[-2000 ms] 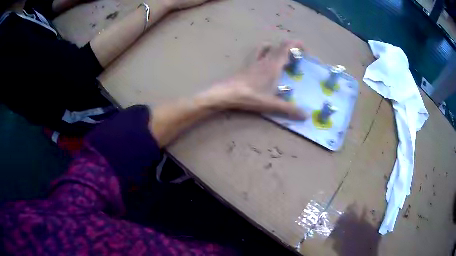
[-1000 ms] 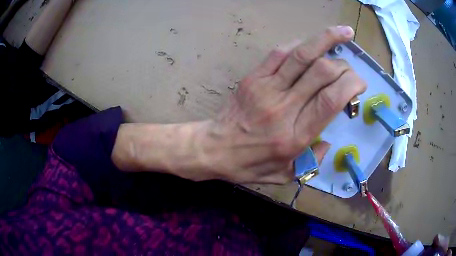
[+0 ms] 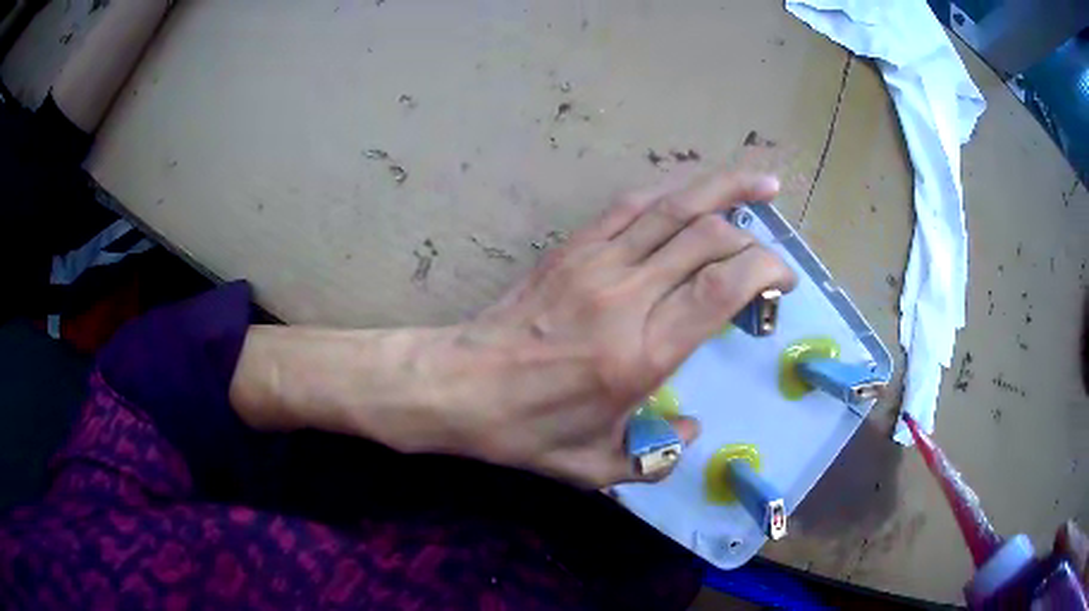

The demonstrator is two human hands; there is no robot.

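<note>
My left hand (image 3: 561,340) grips the white square plate (image 3: 794,442) by its left side, fingers spread over it and around two of its posts. The plate has four blue-grey posts (image 3: 752,492) with coppery slotted ends and yellow rings at their bases. The lower post's end shows a red spot. My right hand (image 3: 1066,573) is mostly cut off at the lower right edge. It holds the glue bottle (image 3: 1013,579), whose red nozzle (image 3: 952,483) points up and left, its tip right of the plate and not touching it.
A white cloth strip (image 3: 935,227) lies along the right of the tan bench (image 3: 478,155). Dark scraps are scattered on the bench. Another person's forearm (image 3: 114,66) rests at the upper left. A blue rim (image 3: 776,587) shows below the bench edge.
My left hand and the plate have moved left and down in the picture. The nozzle tip has left the lower post and is now apart from it, up and to the right.
</note>
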